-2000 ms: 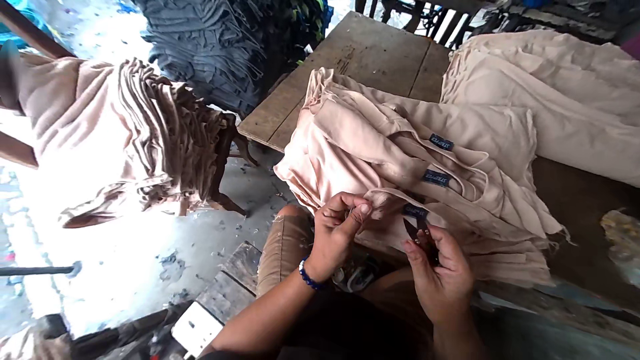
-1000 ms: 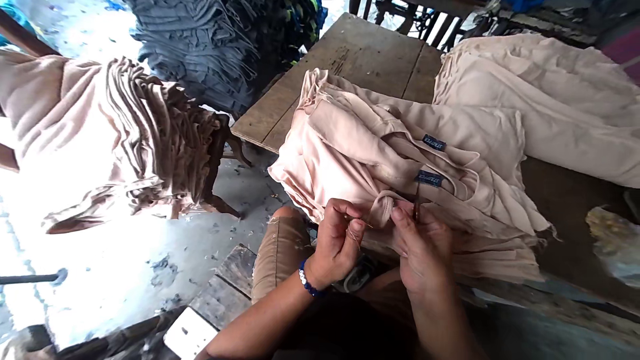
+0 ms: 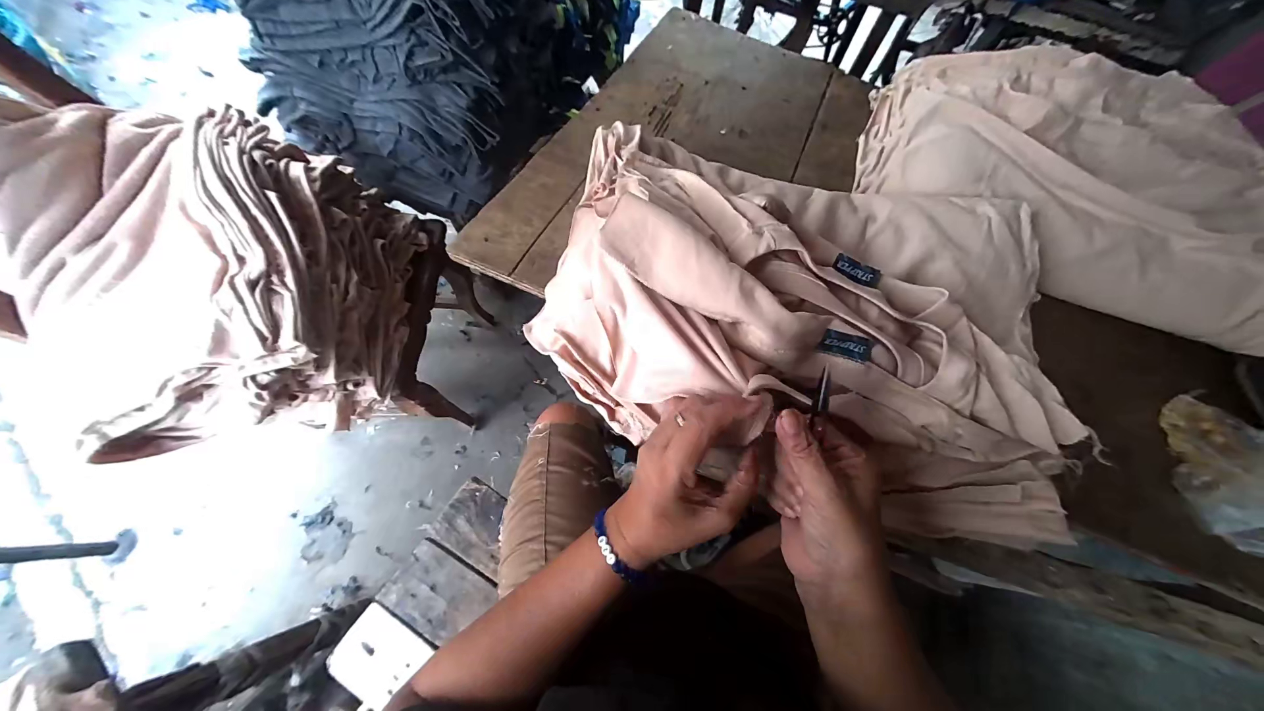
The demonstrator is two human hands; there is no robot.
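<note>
Beige knit shirts (image 3: 671, 296) lie in a layered pile on the wooden table (image 3: 721, 69) before me, with dark woven neck labels (image 3: 845, 345) at their collars. My left hand (image 3: 691, 474), a beaded bracelet at its wrist, pinches the edge of the nearest shirt between thumb and fingers. Close beside it, my right hand (image 3: 825, 474) is closed around small thread snips (image 3: 822, 391), whose dark pointed blades stick up past the fingers toward the lower label. The snips' grip is hidden in the palm.
Another beige fabric stack (image 3: 1066, 168) lies at the right, near a clear plastic bag (image 3: 1215, 464). At left, more beige pieces (image 3: 148, 257) hang over a wooden chair. Dark grey garments (image 3: 375, 99) are heaped behind. A white phone-like object (image 3: 380, 657) sits at lower left.
Two seconds ago the snips' blades pointed toward my left hand; now they point up and away from me. My right hand has come closer to my left at the shirt edge.
</note>
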